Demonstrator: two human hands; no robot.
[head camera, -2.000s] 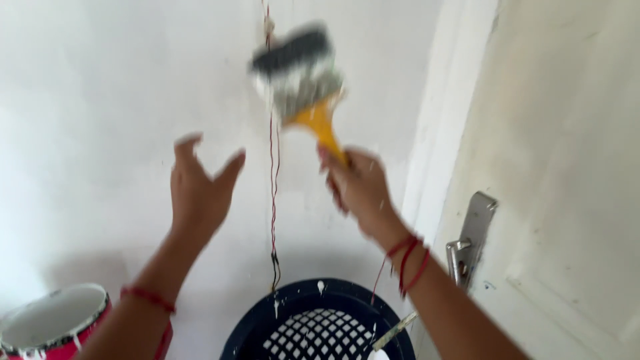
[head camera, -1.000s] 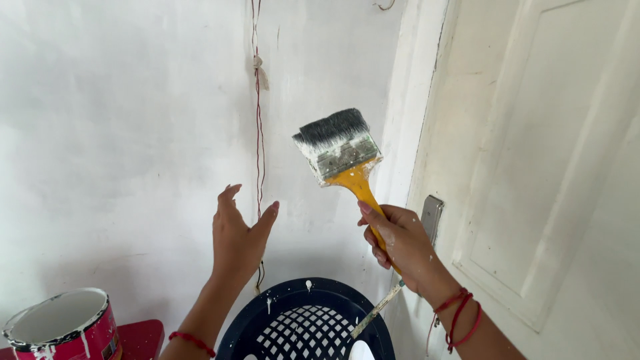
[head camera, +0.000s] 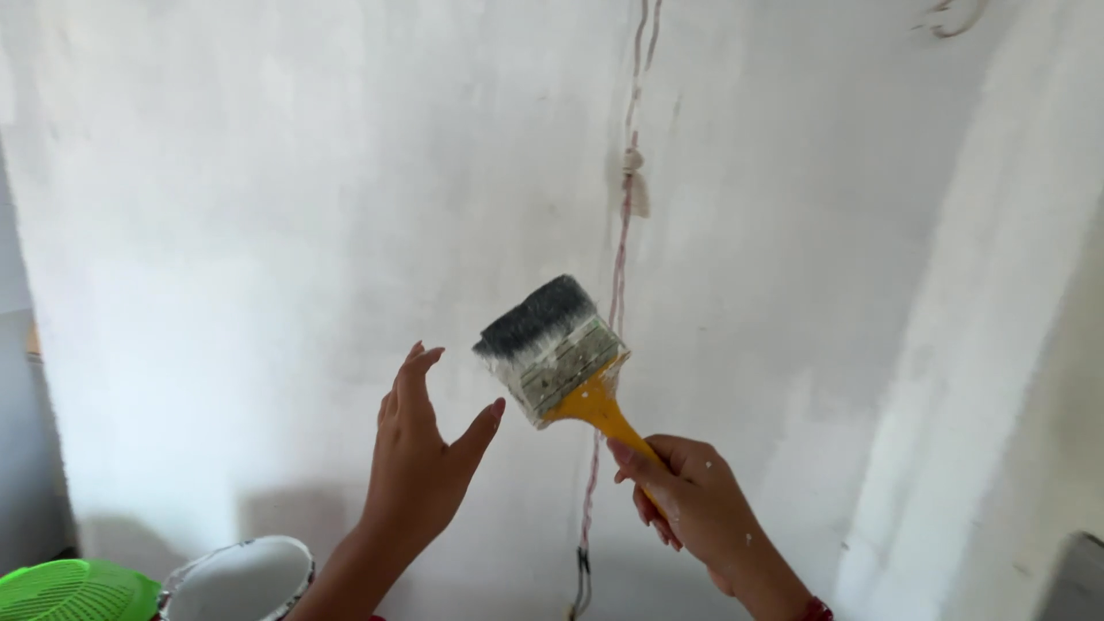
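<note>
My right hand (head camera: 690, 509), flecked with white paint, grips the yellow handle of a wide paintbrush (head camera: 565, 366). The brush tilts up and to the left, its dark bristles whitened near the metal ferrule. Just left of the bristles, my left hand (head camera: 423, 448) is raised with thumb and fingers apart, holding nothing. Behind the brush is a white wall (head camera: 448, 172) with uneven, streaky paint. Whether the bristles touch it cannot be told. Thin twisted reddish wires (head camera: 619, 259) run down the wall, passing behind the brush.
An open paint bucket (head camera: 250, 578) with a white inside stands at the lower left, beside a bright green plastic basket (head camera: 78, 591). A pale door frame (head camera: 949, 345) rises on the right. Dark wire ends (head camera: 583, 569) hang low on the wall.
The view has swung left, so the door panel and the dark blue basket seen earlier are out of frame and the green basket shows. The brush now tilts left, nearer my left hand.
</note>
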